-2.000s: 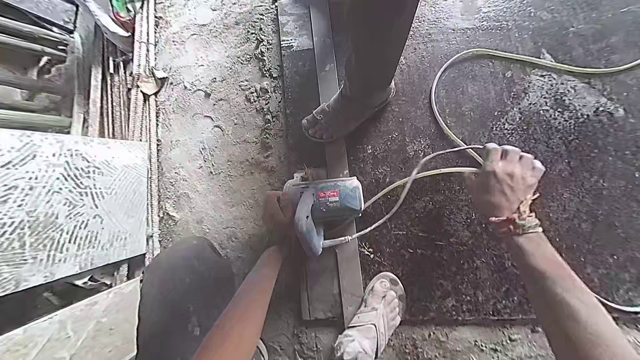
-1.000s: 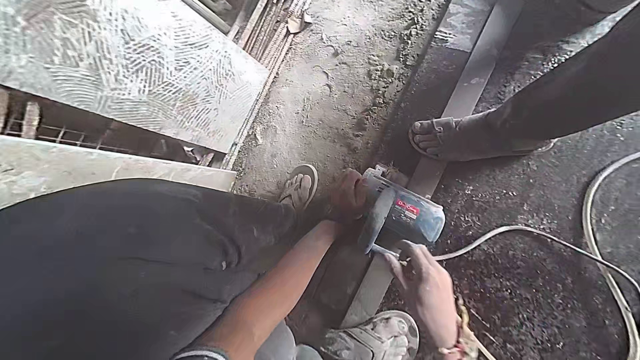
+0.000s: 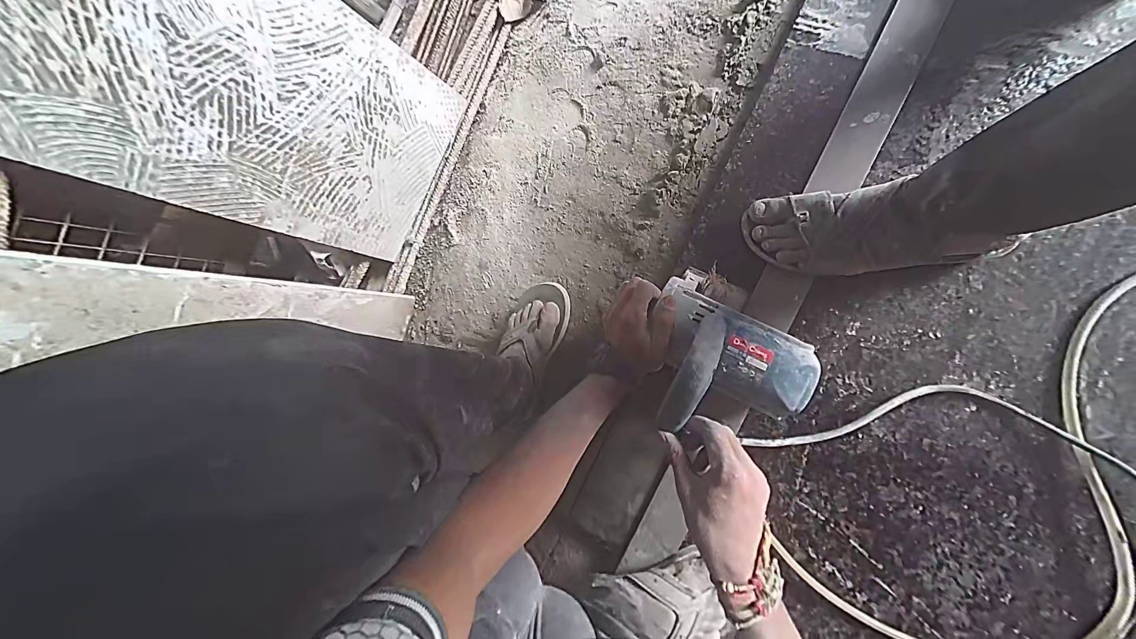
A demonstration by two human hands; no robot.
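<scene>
A blue-grey handheld power cutter (image 3: pixel 763 364) with a red label rests over a long flat strip (image 3: pixel 852 151) on a dark slab. My left hand (image 3: pixel 635 328) grips the front of its body, beside the pale metal base. At the rear end of the cutter's handle, my right hand (image 3: pixel 723 484) is curled with thumb and fingers close together; whether it pinches the handle or the cord cannot be told. A pale power cord (image 3: pixel 887 404) runs right from behind that hand. The cutter's blade is hidden.
Another person's sandalled foot (image 3: pixel 799 231) stands on the strip just beyond the cutter. My own sandalled foot (image 3: pixel 532 328) is on the dusty ground. Pale slabs with ridged marks (image 3: pixel 231 124) and steel rods (image 3: pixel 453 44) lie at the left. A thicker hose or cable (image 3: pixel 1078 382) loops at the right.
My right hand has come from the cord on the right to the cutter's rear handle. My left hand stays on the cutter. The view has turned and shifted.
</scene>
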